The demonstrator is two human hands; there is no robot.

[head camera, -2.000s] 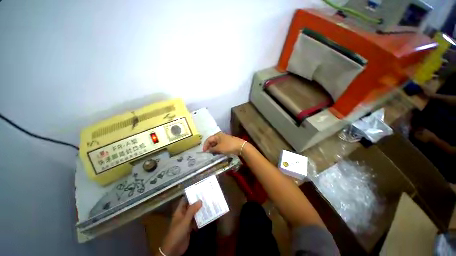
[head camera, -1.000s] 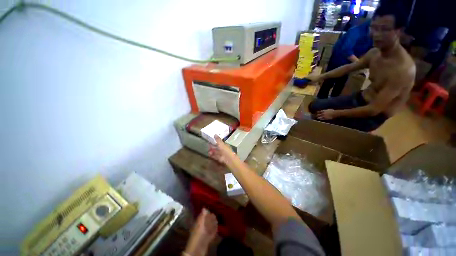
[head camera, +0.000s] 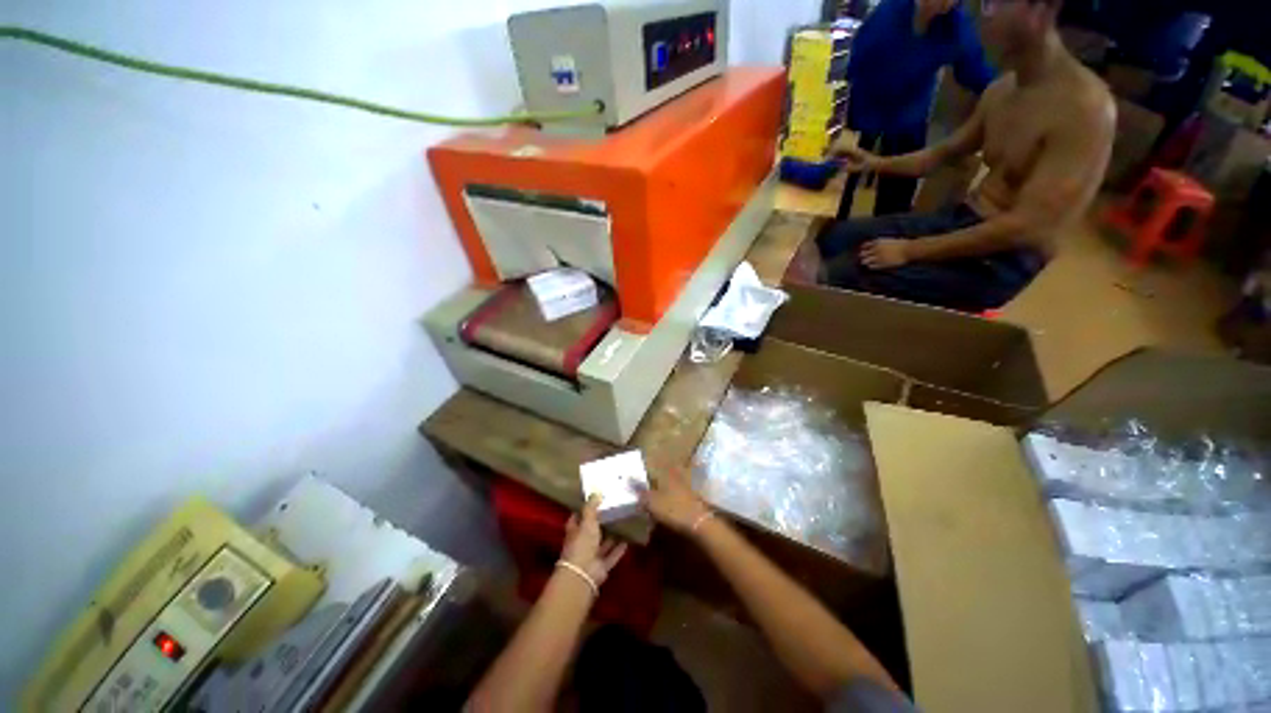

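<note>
A small white box (head camera: 613,482) lies at the near edge of the wooden table. My left hand (head camera: 591,546) touches its near side with the fingertips. My right hand (head camera: 678,502) is at its right side, the fingers by its edge. Another white box (head camera: 562,293) lies on the brown conveyor (head camera: 537,332) at the mouth of the orange heat shrink tunnel (head camera: 655,167), just in front of the curtain.
The cream-yellow sealer (head camera: 167,613) stands at lower left. An open carton (head camera: 976,557) and a pile of clear shrink bags (head camera: 795,467) are at right, with wrapped white boxes (head camera: 1157,557) beyond. Two people and a red stool (head camera: 1168,212) are at upper right.
My right hand has let go of the box on the conveyor, which now lies nearer the curtain, and has come back to the table. My left hand has moved up to the other box.
</note>
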